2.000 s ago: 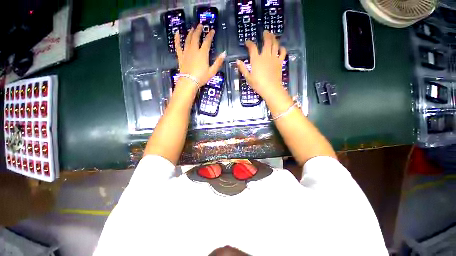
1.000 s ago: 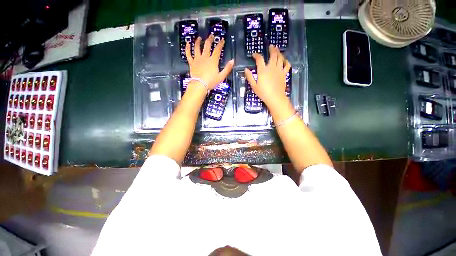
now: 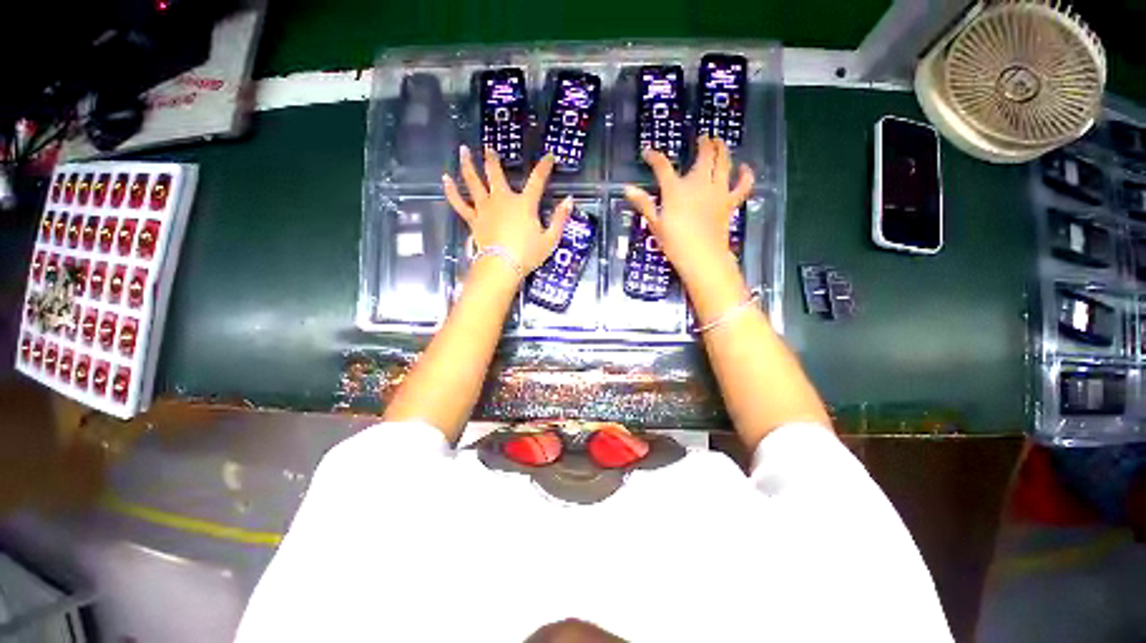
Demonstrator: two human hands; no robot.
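A clear phone tray point(image 3: 382, 258) lies flat with keypad phones in its pockets, screens lit. Four stand in the far row, among them one at the left point(image 3: 502, 116) and one at the right point(image 3: 721, 96). A tilted phone point(image 3: 563, 260) lies in the near row, right of my left hand point(image 3: 505, 216). My left hand is spread over the near row, holding nothing. My right hand point(image 3: 691, 201) is spread at the lower keys of the far right phones, above a near-row phone point(image 3: 649, 261) that it partly hides. Fingertip contact is hard to tell.
A white tray of red parts point(image 3: 148, 295) with scraps on it is at the left. Small black pieces point(image 3: 827, 290), a smartphone point(image 3: 907, 185) and a beige fan point(image 3: 1012, 81) are at the right. Another phone tray point(image 3: 1049, 377) is at the far right edge.
The view has shifted, so the bench things sit lower and the tray farther right. My left hand has moved off the far-row phones toward me. My right hand stays spread near the far right phones.
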